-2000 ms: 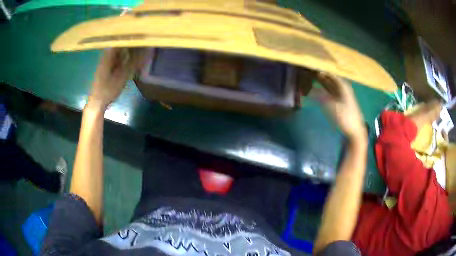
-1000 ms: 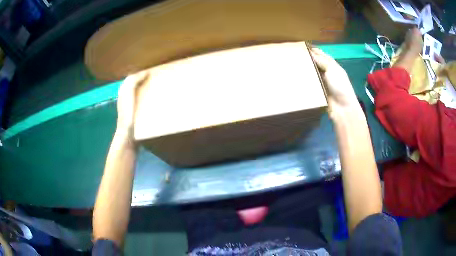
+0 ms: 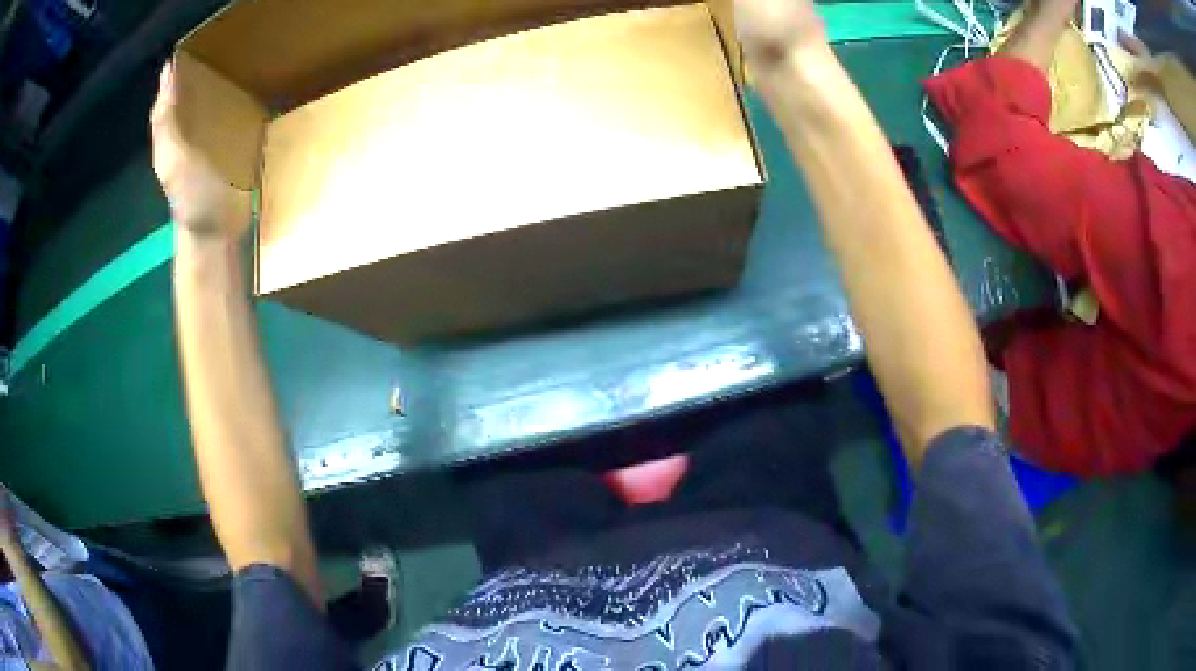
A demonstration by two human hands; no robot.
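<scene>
A brown cardboard carton sits on the glossy green bench. A wide panel lies over its top and hides the contents. A back flap and a left side flap stand up around that panel. My left hand holds the left side flap, with its fingers along the outside. My right hand is at the carton's back right corner, beside a narrow upright flap; it is blurred, so its grip is unclear.
A person in red sleeves works at the right beside white cords and crumpled tan material. A small brown scrap lies on the bench near its front edge. Part of another person shows at the lower left.
The carton appears higher and further left in view. The left side flap and back flap now stand up around the top panel. My hands have moved from the carton's sides to its flap area.
</scene>
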